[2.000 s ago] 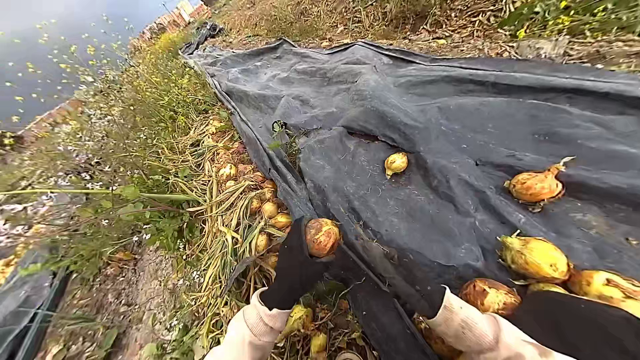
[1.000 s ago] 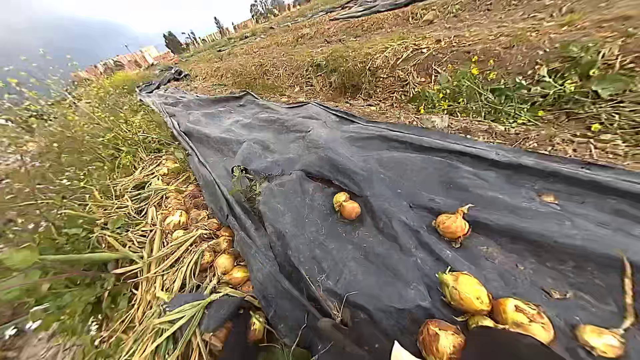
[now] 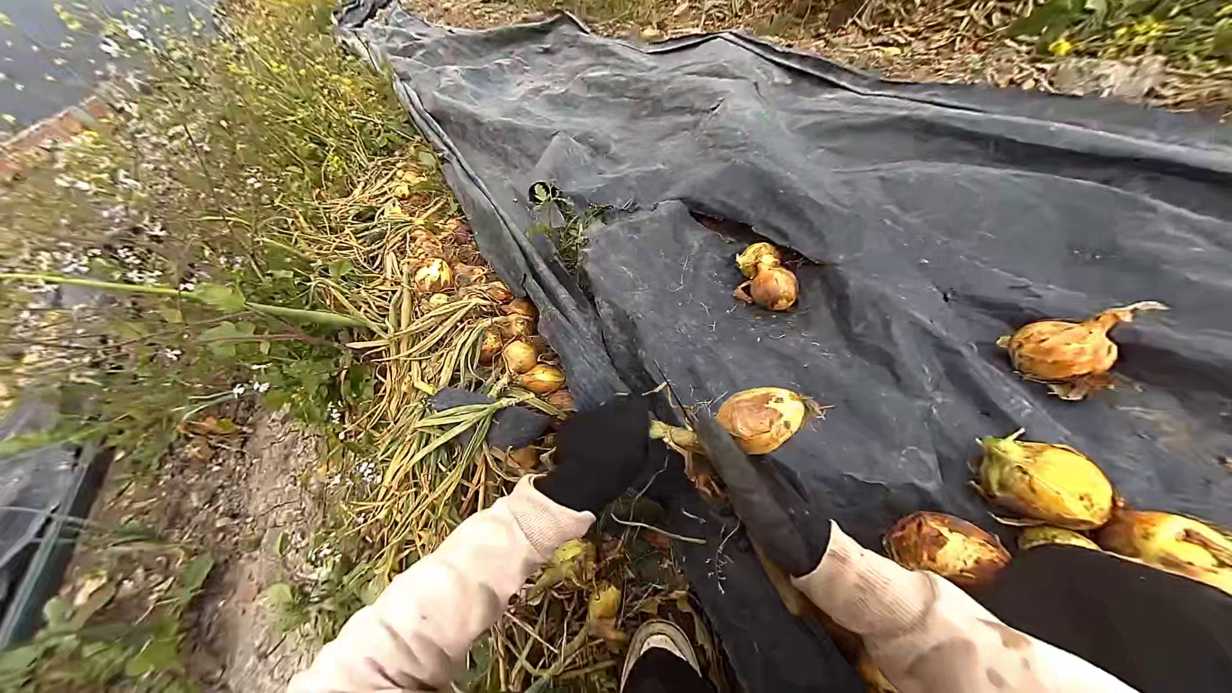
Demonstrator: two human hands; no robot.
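Note:
My left hand, in a black glove, is at the near left edge of a dark ground-cover cloth. Its fingers are mostly hidden. My right hand, gloved in grey and black, reaches up and left over the cloth. Just beyond its fingers is a yellow onion, whose green neck points toward my left hand; whether either hand grips it is unclear. Two onions lie together by a slit in the cloth. A dry-skinned onion and several more lie at the right.
Pulled onions with drying tops form a row along the cloth's left edge. Flowering weeds and a bare soil strip are farther left. My shoe is at bottom centre, and a dark-clothed knee at lower right.
Two seconds ago my left hand held an onion and one onion lay by the slit; two lie there now. Another onion now shows by my right hand. The view tipped up, then down again.

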